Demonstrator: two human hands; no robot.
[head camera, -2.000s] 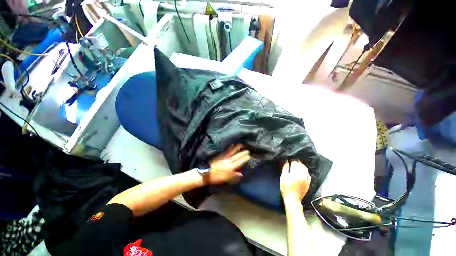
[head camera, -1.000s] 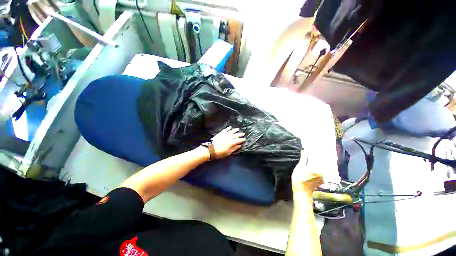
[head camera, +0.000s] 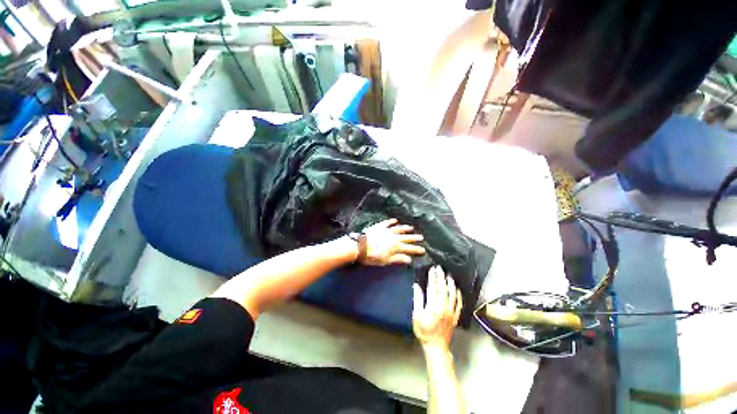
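A black garment (head camera: 355, 190) lies crumpled over the right part of a blue padded board (head camera: 190, 206). My left hand (head camera: 392, 244) lies flat on the garment near its front edge, fingers spread. My right hand (head camera: 437, 307) lies flat at the garment's right end, palm down, fingers pointing up and close together. Neither hand grips anything that shows. The steam iron (head camera: 533, 321), with a tan handle, is parked just right of my right hand, not touched.
A white table (head camera: 501, 194) lies under the board. A sewing machine station (head camera: 89, 162) is at left behind a white partition. Dark clothes (head camera: 614, 65) hang at upper right. The iron's hose (head camera: 646, 222) and cable trail right. Dark cloth (head camera: 89, 340) lies at lower left.
My right hand has moved from the iron's handle left onto the garment. My left hand stays flat on the cloth. Earlier, the garment's left part was drawn off the board's rounded end.
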